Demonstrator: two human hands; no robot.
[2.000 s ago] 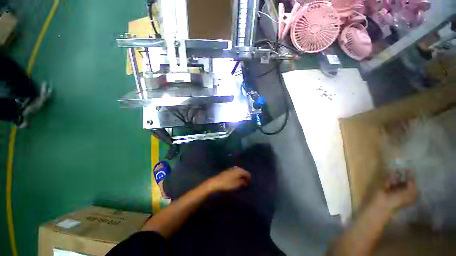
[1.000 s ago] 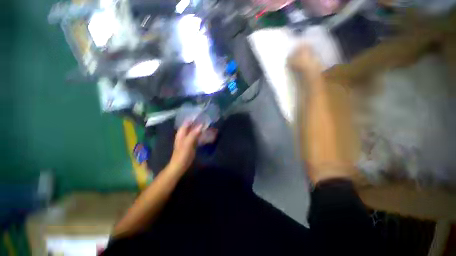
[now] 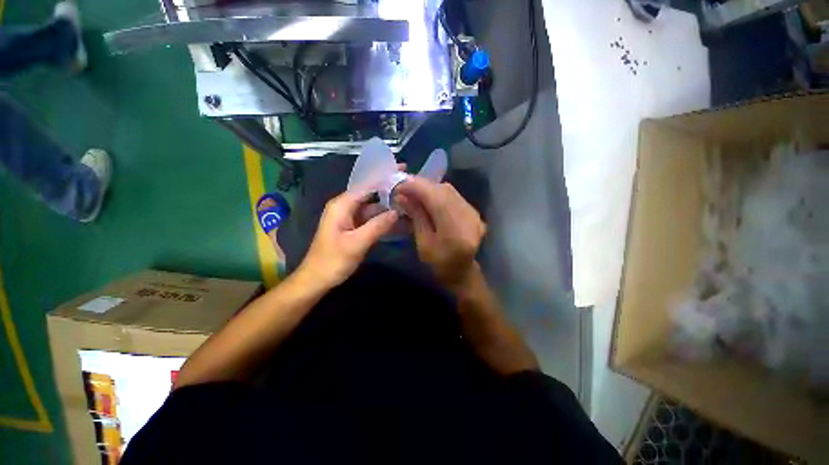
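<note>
A translucent whitish fan blade (image 3: 371, 169) is held above my lap, just in front of the press. My left hand (image 3: 344, 234) grips it from the left. My right hand (image 3: 443, 222) is at the blade's hub, fingertips pinched against it. A part of the hub shows between the fingers. Whether a small insert is between my right fingertips is too small to tell.
The metal press (image 3: 327, 86) stands ahead, with a blue knob (image 3: 474, 66) and black hoses. White sheet (image 3: 595, 182) at right bears tiny dark parts (image 3: 627, 56). An open carton of blades (image 3: 634, 272) is far right, a printed carton (image 3: 159, 313) lower left. A person's legs (image 3: 41, 136) show at left.
My right hand has come from the carton, by way of the white sheet, to the blade's hub. My left hand, earlier without a visible blade, now holds one. The view has shifted.
</note>
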